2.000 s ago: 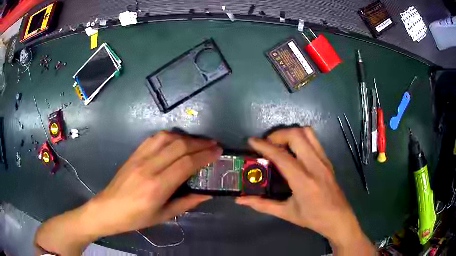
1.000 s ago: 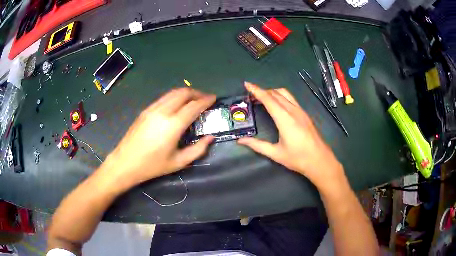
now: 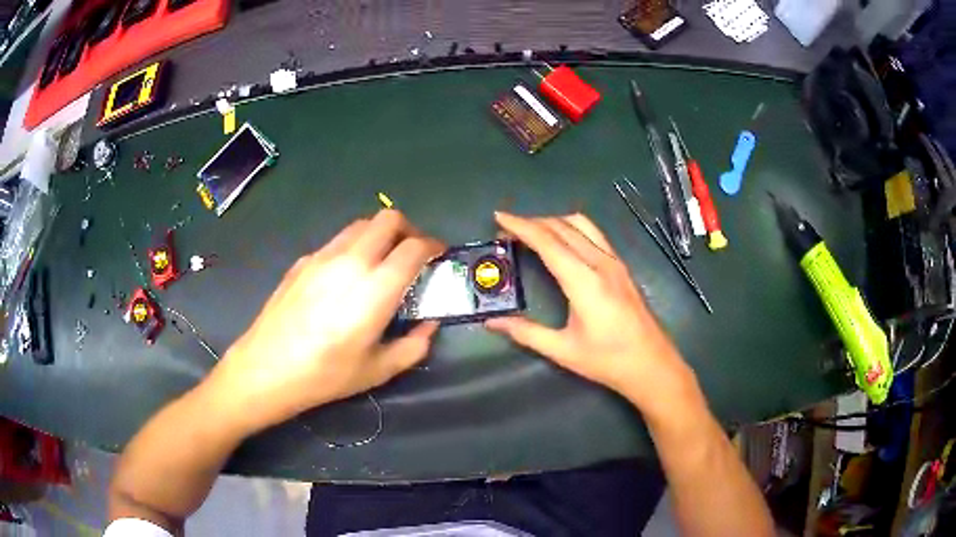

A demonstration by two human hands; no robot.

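A black phone body (image 3: 461, 283) lies on the green mat between my hands. Its silver-white board (image 3: 446, 292) and a round yellow-centred part (image 3: 489, 275) show inside a black frame around them. My left hand (image 3: 335, 299) grips its left end, fingers on the far edge and thumb on the near edge, hiding that end. My right hand (image 3: 587, 299) grips the right end the same way. Two red pieces with yellow centres (image 3: 163, 260) lie at the left.
A loose screen (image 3: 238, 168) lies at the upper left, a dark battery (image 3: 527, 117) and red block (image 3: 570, 92) at the back. Tweezers (image 3: 666, 246), a red-handled screwdriver (image 3: 704, 205), a blue tool (image 3: 739, 163) and a lime-green electric screwdriver (image 3: 847, 315) lie right. A red tray (image 3: 131, 52) is behind.
The black housing that lay behind my hands has left its place; a black frame now surrounds the board. The view has shifted. My hands still hold both ends.
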